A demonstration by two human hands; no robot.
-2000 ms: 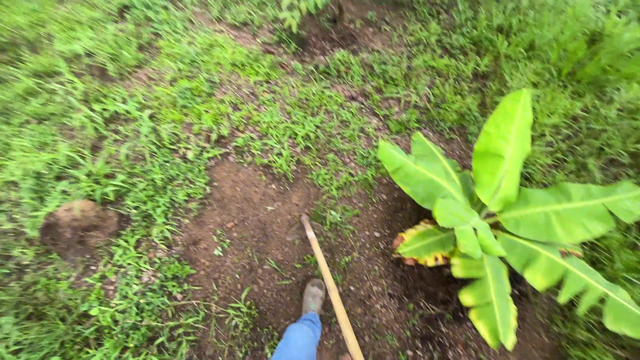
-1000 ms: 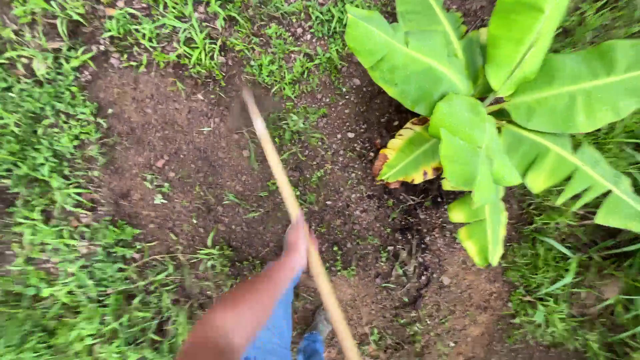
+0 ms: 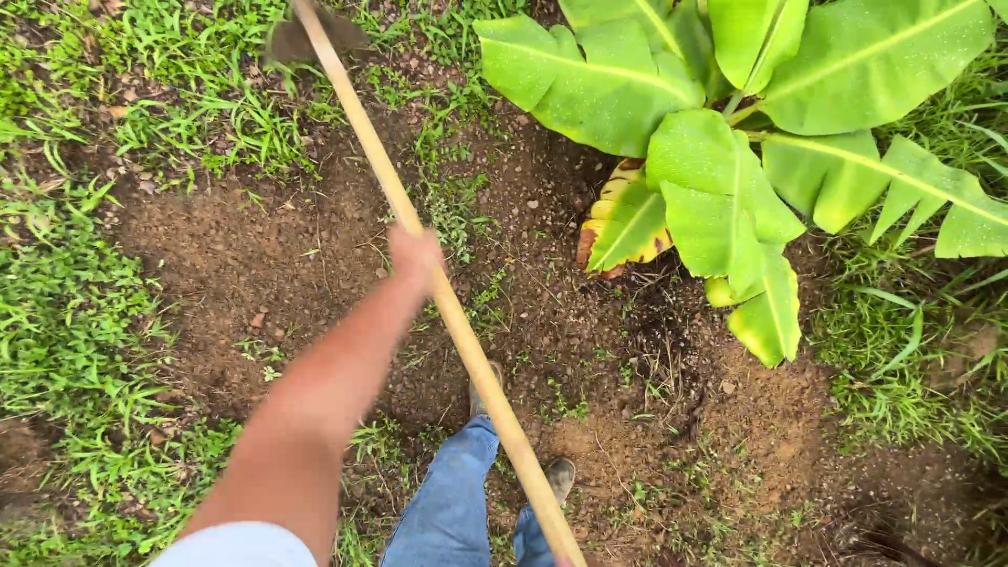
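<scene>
My left hand point(image 3: 416, 256) is closed around the middle of a long wooden hoe handle point(image 3: 472, 354). The handle slants from the bottom centre up to the top left, where the hoe's dark metal blade point(image 3: 315, 35) is blurred over the grass. At the bottom edge, only a sliver of my right hand point(image 3: 568, 561) shows by the handle's lower end; its fingers are hidden. Bare brown soil point(image 3: 252, 268) lies left of the handle.
A young banana plant point(image 3: 732, 181) spreads broad leaves at the upper right, one low leaf yellowed and browned. Grass and weeds point(image 3: 71, 315) border the soil on the left. My boots point(image 3: 561, 479) stand on the soil near the bottom centre.
The hoe's blade has moved off the bare soil to the grass further up. My left hand, out of view two seconds ago, is on the handle. The view has shifted closer to the plant.
</scene>
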